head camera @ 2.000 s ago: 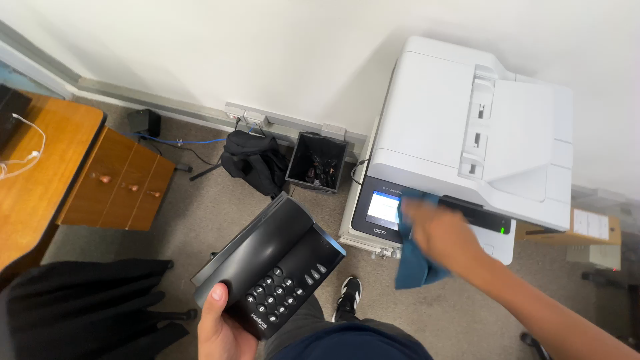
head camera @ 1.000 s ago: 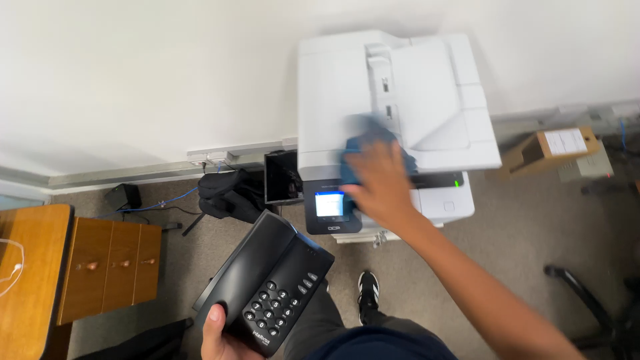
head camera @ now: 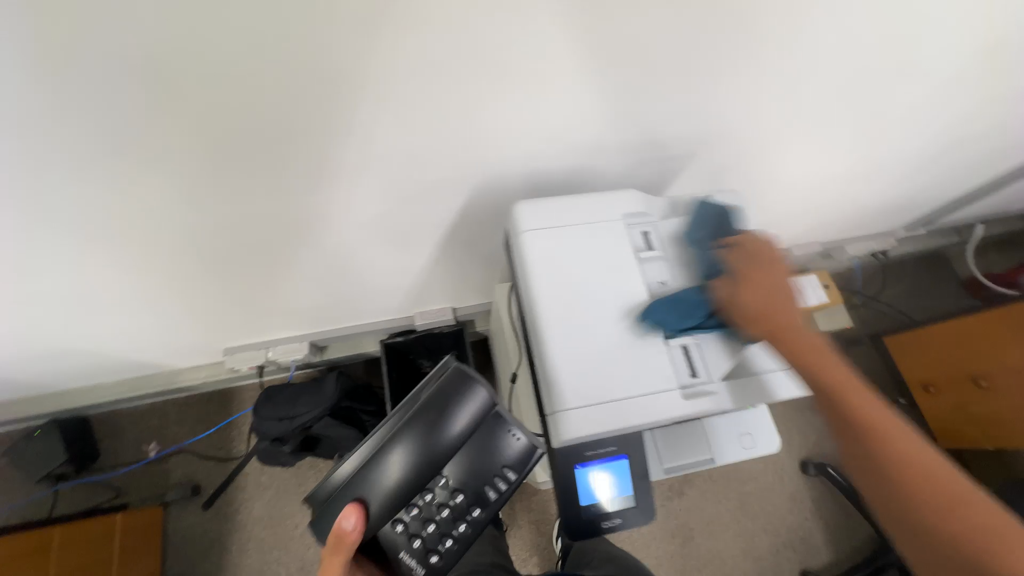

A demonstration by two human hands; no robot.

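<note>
My left hand [head camera: 346, 544] grips the lower left edge of a black desk telephone [head camera: 432, 472], its thumb over the edge and its keypad facing up. The handset lies in its cradle. My right hand [head camera: 752, 284], blurred by motion, holds a blue cloth [head camera: 692, 308] against the document feeder on top of a white multifunction printer [head camera: 596, 312]. The cloth spreads on both sides of the fingers. A lit touchscreen [head camera: 605, 483] shows on the dark front panel of the printer.
A black bin [head camera: 424, 356] and a black bag [head camera: 308, 416] stand by the wall, left of the printer. A blue cable [head camera: 200, 436] crosses the floor. Wooden drawers [head camera: 964, 376] are at the right, with a cardboard box [head camera: 824, 292] behind the printer's right side.
My right hand has moved with the cloth from beside the touchscreen, up over the printer's lid, to the document feeder. My left hand still holds the telephone. The view has shifted.
</note>
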